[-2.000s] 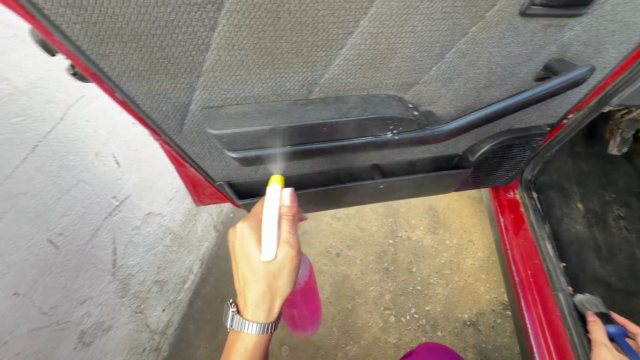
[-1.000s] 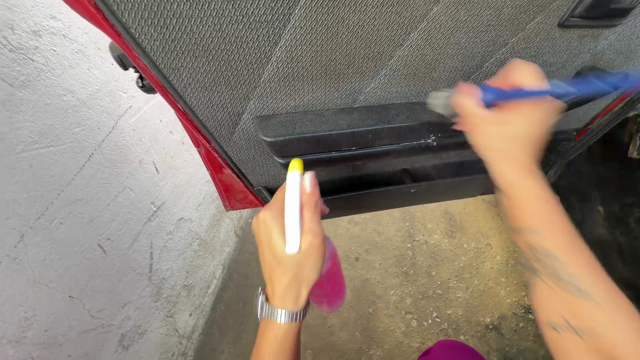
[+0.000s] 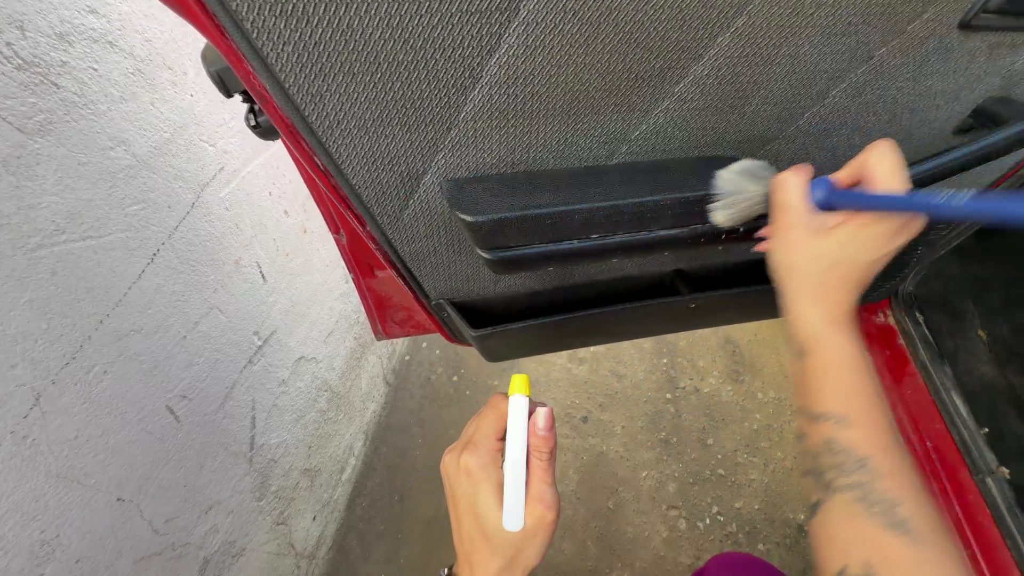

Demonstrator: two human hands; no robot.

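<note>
My left hand (image 3: 496, 488) grips a spray bottle by its white trigger head (image 3: 516, 464) with a yellow nozzle, below the car door; the bottle's body is hidden behind the hand. My right hand (image 3: 840, 224) is closed around a blue-handled detailing brush (image 3: 952, 204). Its pale bristles (image 3: 740, 192) lie against the right part of the black plastic armrest (image 3: 592, 200), slightly blurred. Grey woven fabric covers the door panel (image 3: 576, 80) around the armrest. Beneath the armrest runs an open black door pocket (image 3: 616, 320).
A rough whitish wall (image 3: 144, 304) stands close on the left, beside the door's red edge (image 3: 384, 288). Below is a gritty concrete floor (image 3: 640, 448). At the right are the red door sill (image 3: 920, 400) and the dark car floor (image 3: 976, 304).
My right hand has brought the brush from the lower right up to the armrest. My left hand has moved down from the armrest with the bottle. The spray mist seen two seconds ago is gone.
</note>
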